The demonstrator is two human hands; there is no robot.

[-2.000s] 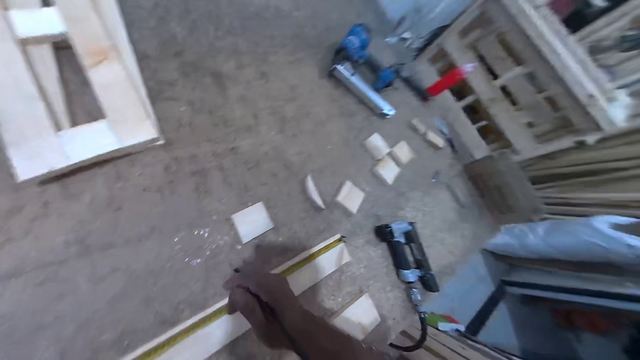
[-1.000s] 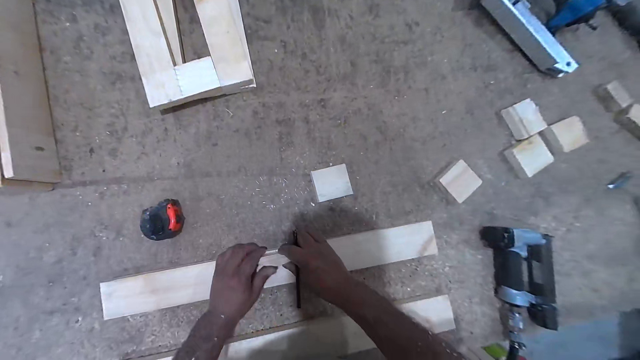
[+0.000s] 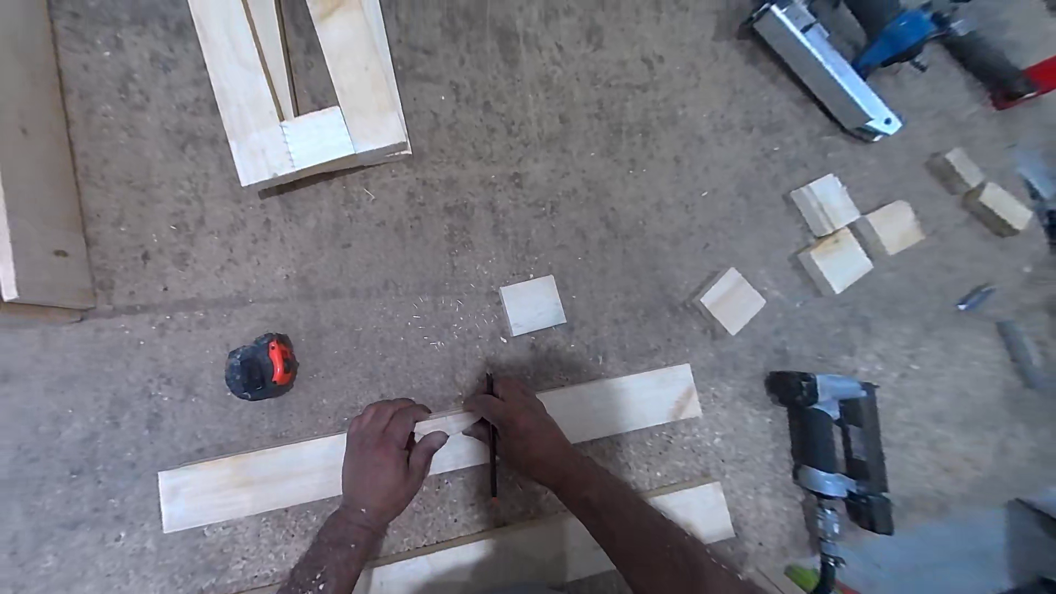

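Note:
A long wooden board (image 3: 247, 484) lies on the floor in front of me. My left hand (image 3: 386, 460) rests on its middle, thumb and fingers pinching one end of a small curved wood piece (image 3: 445, 424) that lies over the board. My right hand (image 3: 521, 429) touches the other end of this piece with its fingertips and also holds a dark pencil (image 3: 493, 462), which points across the board. The right fingertips are partly hidden. A second board (image 3: 693, 511) lies nearer to me, partly under my right forearm.
A tape measure (image 3: 261, 367) lies at left, a square wood block (image 3: 533, 305) beyond the board. Several more blocks (image 3: 835, 261) and a pneumatic nailer (image 3: 833, 445) are at right. A second nail gun (image 3: 825, 70) lies far right. A wooden frame (image 3: 359, 74) stands upper left.
The extended yellow tape is off the board; the tape measure lies on the floor at left. The curved piece, earlier on the floor, is between my hands on the board. The view has turned.

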